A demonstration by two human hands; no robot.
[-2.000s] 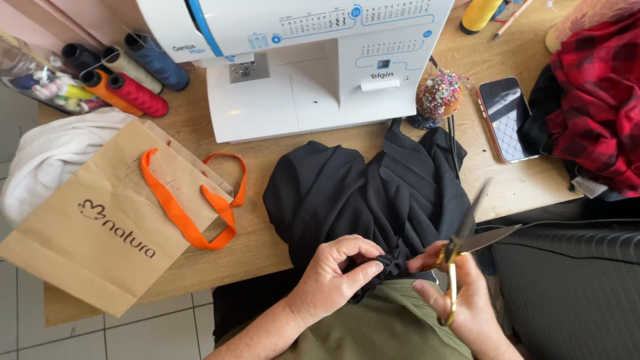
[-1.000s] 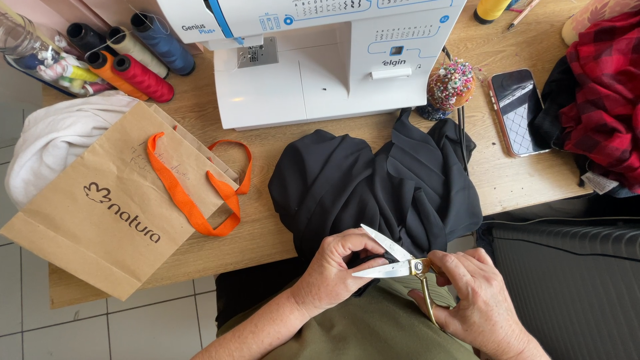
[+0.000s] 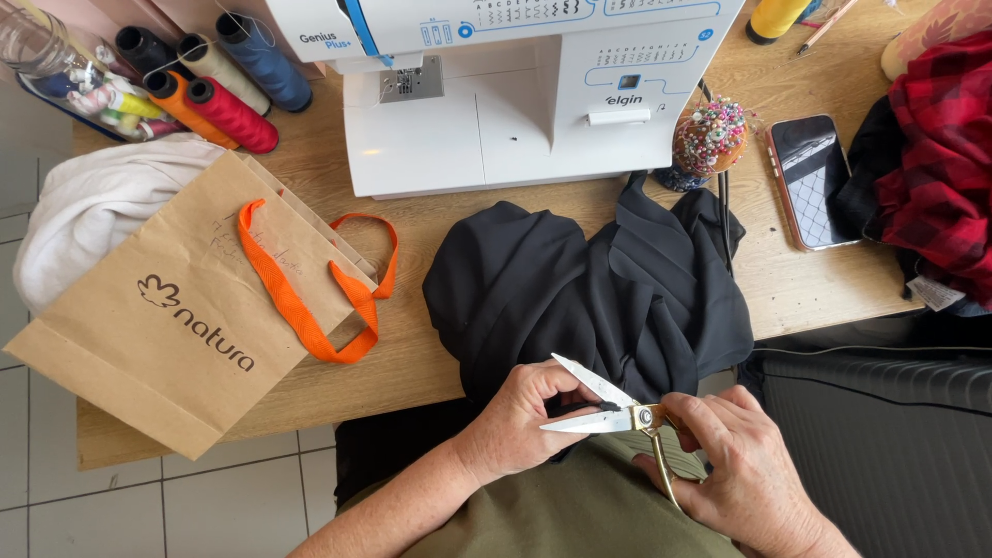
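Black fabric (image 3: 589,294) lies bunched on the wooden table's front edge and hangs over it toward my lap. My left hand (image 3: 519,422) pinches a small dark piece of it between thumb and fingers. In my right hand (image 3: 728,457) are fabric scissors with gold handles (image 3: 645,418), their blades spread and pointing left. The dark piece lies between the blades, close to the pivot. Fingers hide part of the pinched fabric. Behind the black fabric stands a white Elgin sewing machine (image 3: 496,155).
A paper bag (image 3: 155,341) with orange handles and white cloth (image 3: 101,201) lie left. Thread cones (image 3: 232,112) stand behind them. Right are a pincushion (image 3: 709,139), a phone (image 3: 814,182), red-and-black plaid fabric (image 3: 938,170) and a grey ridged case (image 3: 876,457).
Two seconds ago the scissors were in my right hand with blades pointing up and right, away from my left hand. They have swung left, and the dark piece is now between the blades.
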